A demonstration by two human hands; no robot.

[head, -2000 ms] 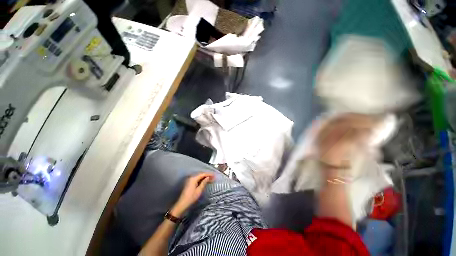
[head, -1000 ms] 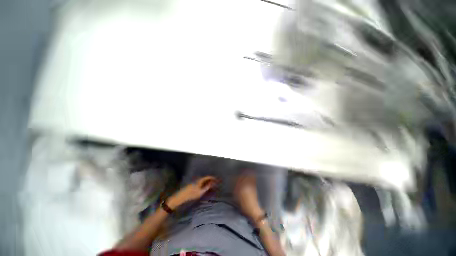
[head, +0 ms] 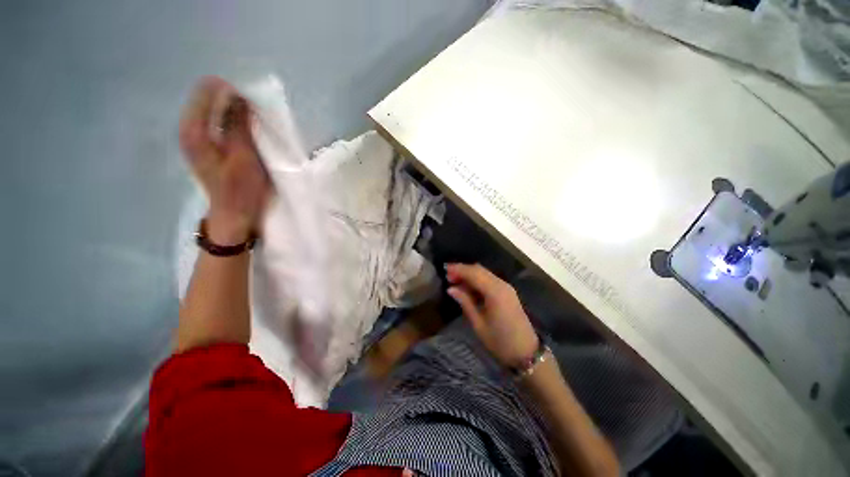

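My left hand [head: 224,158] is raised at the left, blurred by motion. It grips the upper end of a white cloth piece [head: 303,228] that hangs down beside my lap. A heap of white cloth with dark stitch lines [head: 377,200] lies behind and right of it, by the table's corner. Where the held piece ends and the heap begins is hard to tell. My right hand [head: 485,307] is empty above my lap, fingers slightly apart, near the table's front edge.
The white machine table [head: 522,140] has ruler marks along its front edge. The sewing machine's lit needle area [head: 736,261] is at the right. More white cloth [head: 792,37] lies at the table's back. The striped apron [head: 447,401] covers my lap.
The view has swung from the right-hand cloth pile past the machine to the left side. My left hand has moved from my lap out to the left and taken hold of white cloth.
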